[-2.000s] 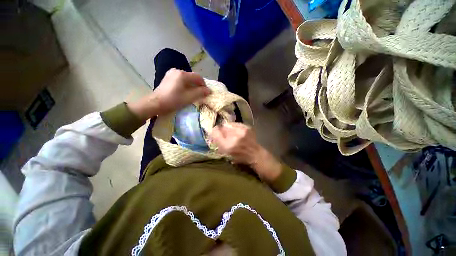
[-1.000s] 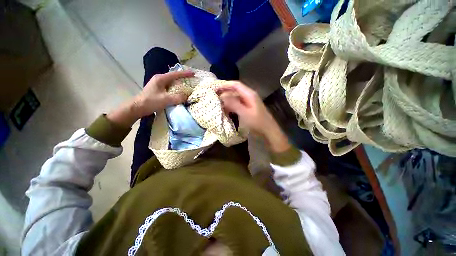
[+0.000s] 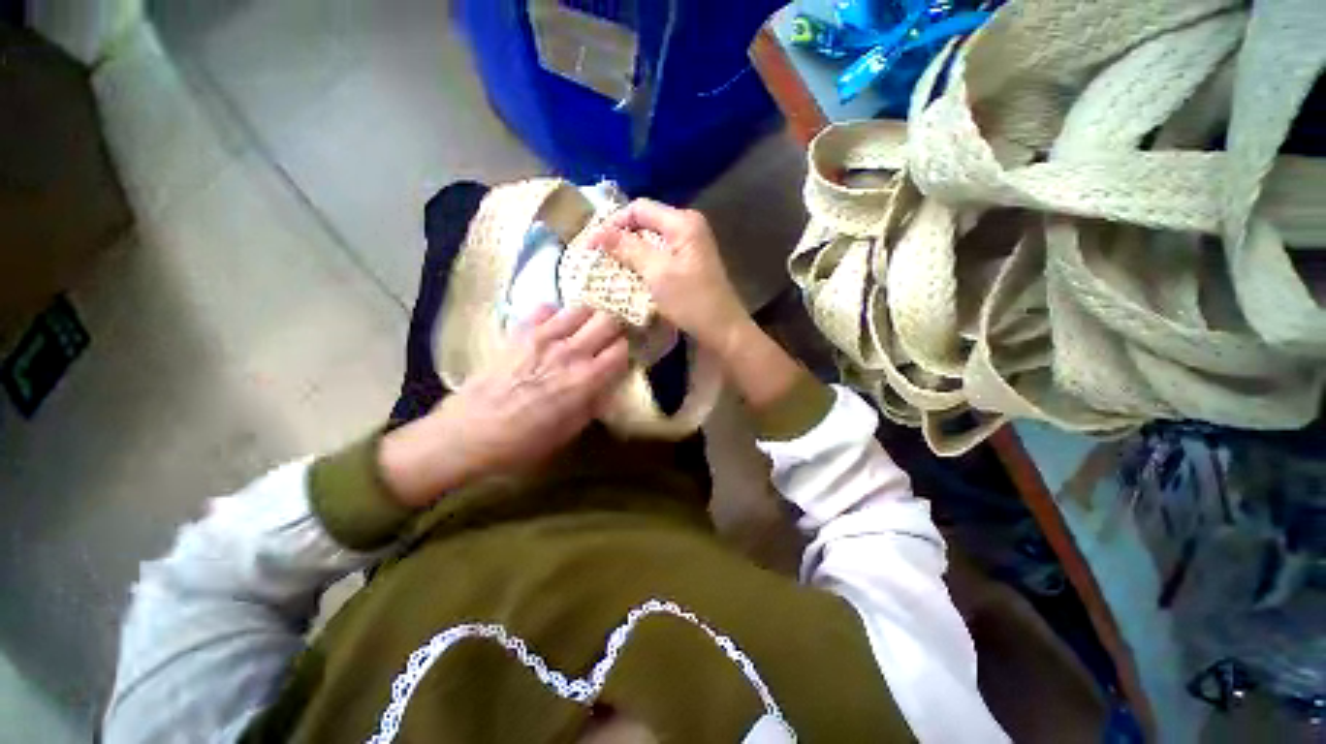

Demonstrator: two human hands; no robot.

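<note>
A cream woven straw bag (image 3: 473,298) lies bunched on my lap, with its pale-blue lining (image 3: 535,276) showing at the mouth. My left hand (image 3: 531,385) lies over the near side of the bag, its fingers bent on the weave. My right hand (image 3: 672,269) pinches a folded woven part at the bag's far right side. A cream strap (image 3: 684,422) loops out below my right hand. The fingertips of both hands are close together, and the weave between them is partly covered.
A large heap of cream straw straps (image 3: 1076,218) overhangs the brown-edged table (image 3: 1050,526) at right. Shiny blue ribbons (image 3: 909,44) lie behind it. A blue bin (image 3: 502,66) stands ahead on the tiles. Clear and dark plastic items (image 3: 1251,567) lie at lower right. A brown box (image 3: 58,175) stands at far left.
My left hand has moved from the bag's far left side to its near side. My right hand has shifted up and left. The bag has been turned, and its lining shows less.
</note>
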